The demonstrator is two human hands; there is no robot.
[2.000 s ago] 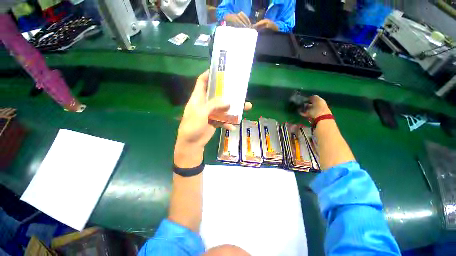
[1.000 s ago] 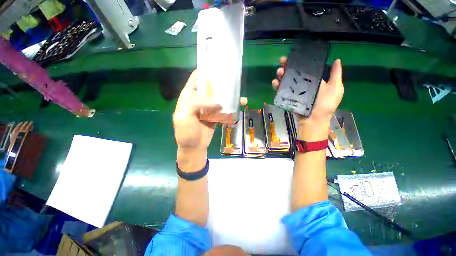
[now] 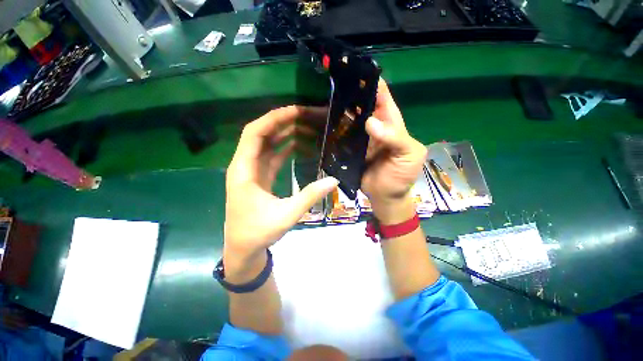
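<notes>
My left hand (image 3: 264,187) and my right hand (image 3: 391,151) hold the screen and the black phone frame (image 3: 352,106) together, upright and side-on, above the bench. My left thumb and fingers are at the screen's left side. My right fingers grip the frame from the right. A thin bright edge shows between the two parts, and orange and copper spots show on the inner side. The screen's face is mostly hidden in shadow. Stacked screens (image 3: 458,176) with orange strips lie behind the white work mat (image 3: 331,282), partly hidden by my hands.
Another white sheet (image 3: 109,275) lies left, near a pink post (image 3: 46,155). A black parts tray (image 3: 423,25) is at the far side. Dark frames (image 3: 534,99) lie on the green belt. A whitish label sheet (image 3: 506,252) and black cord (image 3: 493,280) are at right.
My right hand has brought the black frame left to the screen in my left hand. The two parts, apart before, are now together and turned edge-on. The view has shifted slightly.
</notes>
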